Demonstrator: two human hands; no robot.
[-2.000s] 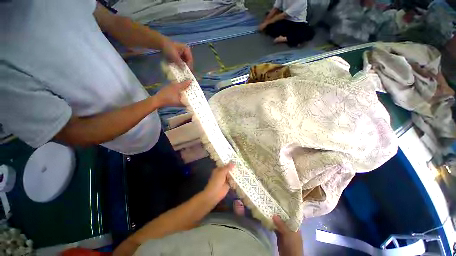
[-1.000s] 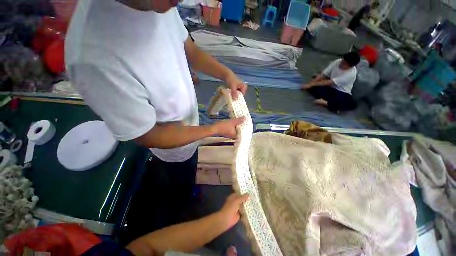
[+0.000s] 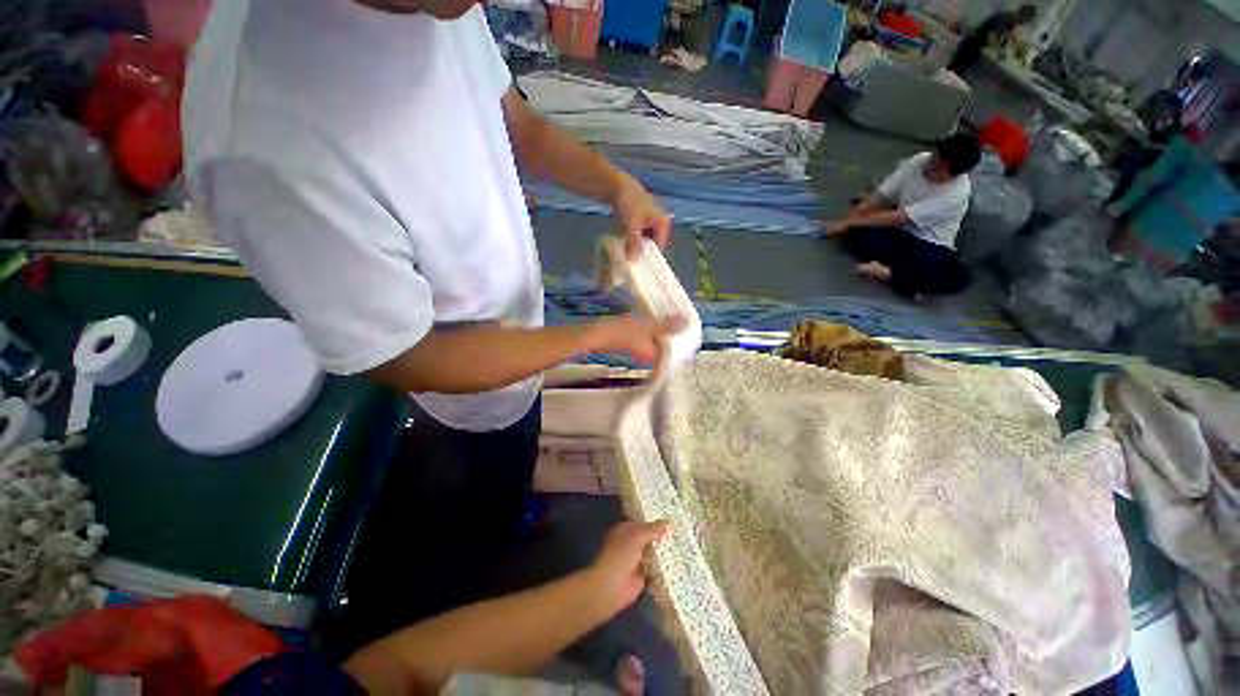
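Note:
A long cream patterned trim band [image 3: 680,578] runs from the lower middle up to another person's two hands, along the left edge of a cream curtain panel [image 3: 775,469]. My left hand [image 3: 630,560] grips the band's outer edge, with the fingers partly hidden. The band bends and twists just below the other person's nearer hand. The panel lies in folds over the table on the right. My right hand is out of the picture.
A person in a white shirt [image 3: 367,177] stands across from me. A green table [image 3: 245,503] on the left holds a large white tape roll [image 3: 239,386], smaller rolls and a knobbly off-white heap [image 3: 48,510]. A red bag [image 3: 150,646] lies nearest. Another person [image 3: 925,211] sits on the floor.
The view has tilted up since the first frame, and my right hand has left the picture. Since the second frame, the band near the other person's hands has gone from nearly straight to bent.

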